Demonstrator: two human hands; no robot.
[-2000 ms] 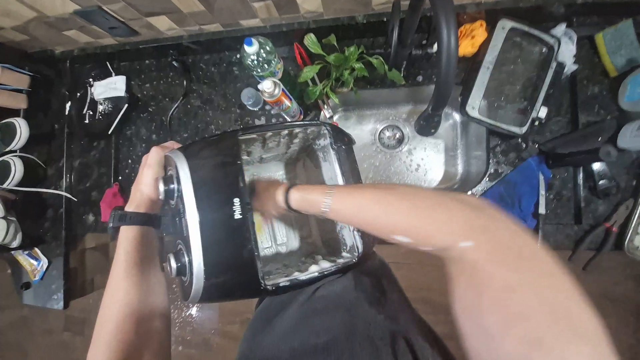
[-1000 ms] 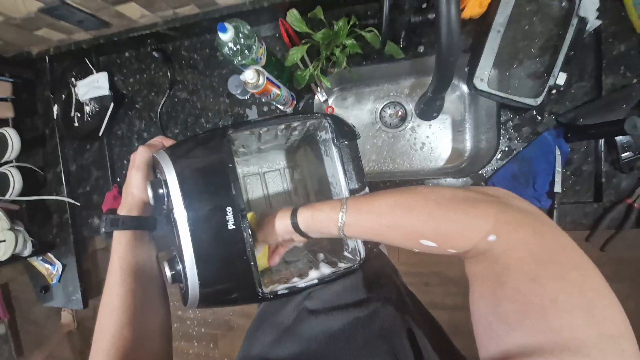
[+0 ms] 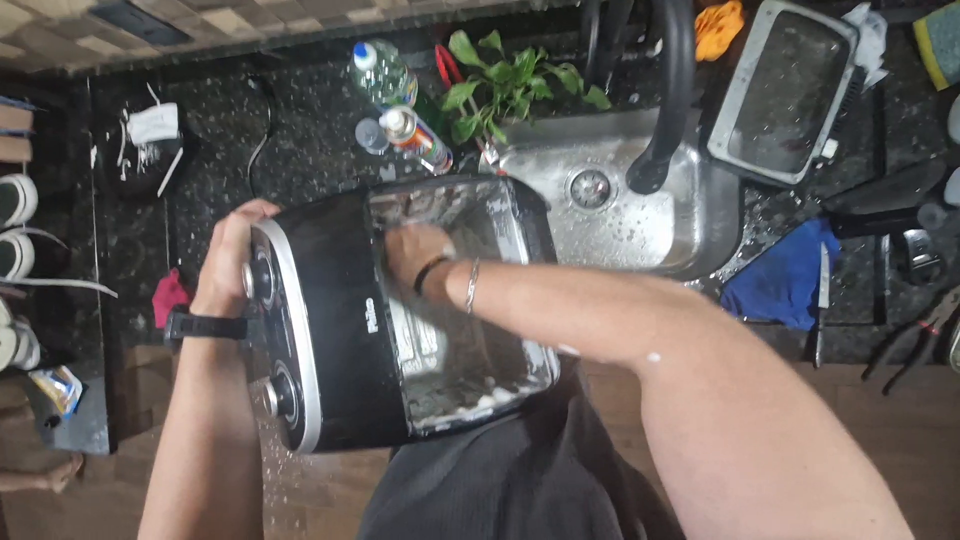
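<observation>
A black Philco air fryer housing (image 3: 337,330) lies tilted at the counter's front edge, its cavity facing up and wet with white foam. My left hand (image 3: 229,259), with a black watch on the wrist, grips the housing's knob end at the upper left corner. Inside the cavity, near its upper left wall, is my right hand (image 3: 420,251); its fingers are partly hidden and blurred, and no sponge can be made out under it now. Foam (image 3: 495,397) clings along the cavity's lower edge, and drops of it sit on my right forearm.
Behind the housing are a stainless sink (image 3: 607,217), a black faucet (image 3: 667,97), a green bottle (image 3: 382,75), a spray can (image 3: 416,139) and leafy greens (image 3: 517,82). A grey-framed part (image 3: 784,90), a blue cloth (image 3: 784,277), a knife (image 3: 822,300) and pliers (image 3: 915,337) lie right. Sneakers (image 3: 15,255) are far left.
My right hand has moved up inside the cavity, from the middle toward the upper left corner. A yellow sponge showed under it a second ago. My left hand keeps its place on the housing.
</observation>
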